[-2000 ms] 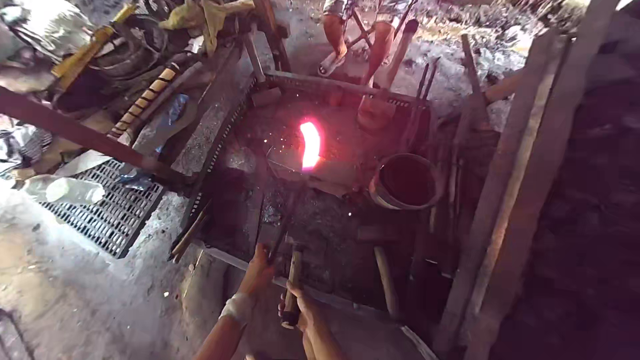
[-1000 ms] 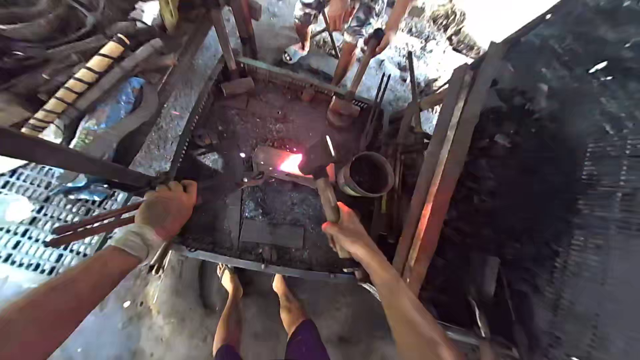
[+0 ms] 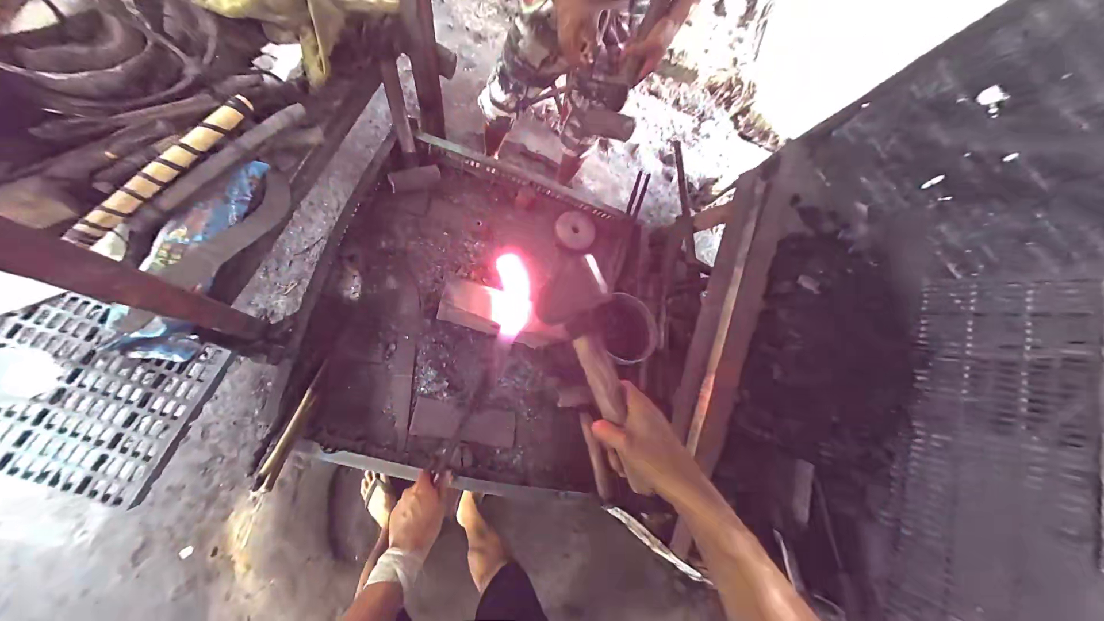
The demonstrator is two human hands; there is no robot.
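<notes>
A glowing curved piece of hot metal point(image 3: 513, 295) lies across a steel anvil block point(image 3: 466, 304) in the middle of the low work table. My left hand point(image 3: 417, 516), with a wrap at the wrist, grips long metal tongs point(image 3: 466, 414) that reach up toward the glowing piece; their jaws are lost in the glare. In my right hand point(image 3: 636, 444) is the wooden handle of a hammer point(image 3: 573, 293), its dark head raised just right of the hot metal. A round bucket point(image 3: 628, 328) stands beyond the hammer, partly hidden by it.
Another person point(image 3: 578, 78) is at the table's far side, holding a hammer point(image 3: 604, 123). One more hammer point(image 3: 415, 178) rests at the far left corner. A wooden beam point(image 3: 724, 319) runs along the right. A plastic grate point(image 3: 112, 397) and piled hoses point(image 3: 112, 65) are on the left.
My left hand has moved from the left side to the near edge, and the glowing metal now points away from me. The other person's hammer has lifted off the table.
</notes>
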